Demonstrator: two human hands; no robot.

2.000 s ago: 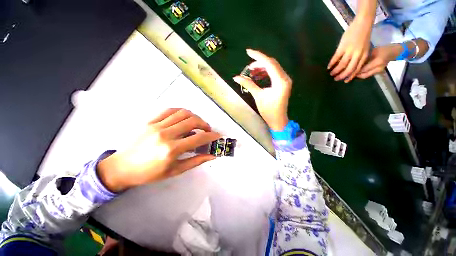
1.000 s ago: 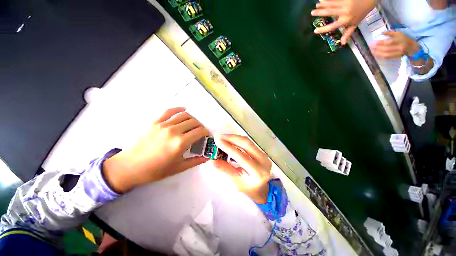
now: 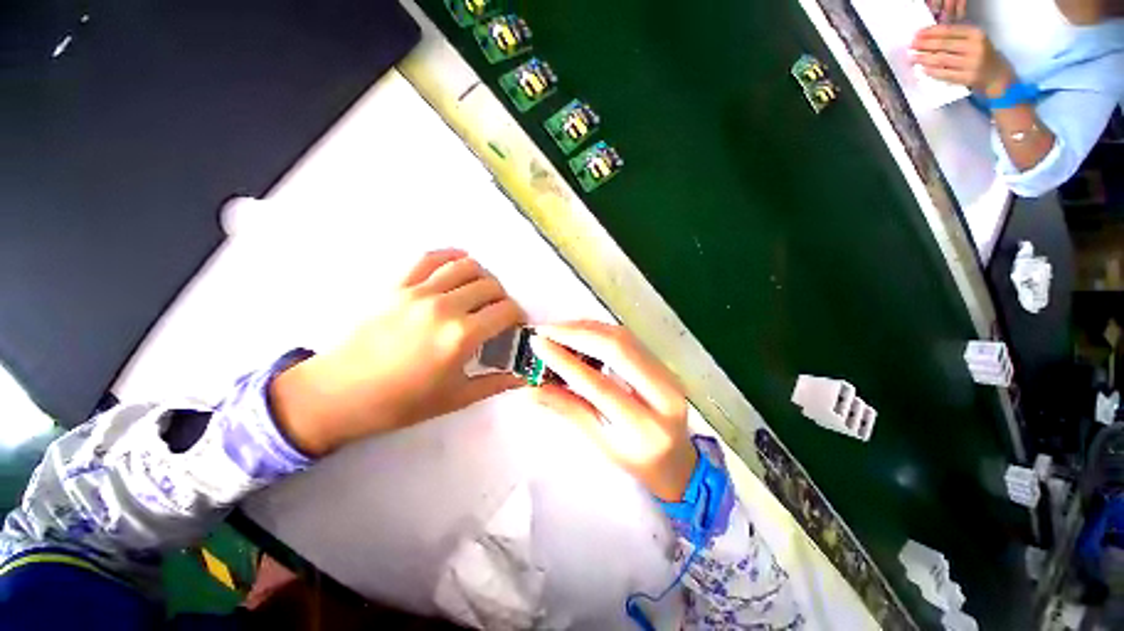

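My left hand (image 3: 413,348) holds a small white plastic housing with a grey inside (image 3: 497,353) over the white work surface. My right hand (image 3: 623,401), with a blue wrist strap, holds a small green circuit board (image 3: 534,367) at the housing's right side. The fingers of my right hand hide most of the board and whatever lies under them. I cannot tell how far the board is inside the housing.
Several circuit boards (image 3: 573,125) line the near edge of the green belt (image 3: 727,247). Two boards (image 3: 815,84) lie at its far edge. White housing groups (image 3: 834,407) stand at right. A black mat (image 3: 148,160) is at left, crumpled white cloth (image 3: 493,567) near me. Another person's hand (image 3: 961,58) is opposite.
My right hand came from over the belt with a board to the housing at my left hand. The other person's hand left two boards on the belt's far side and drew back.
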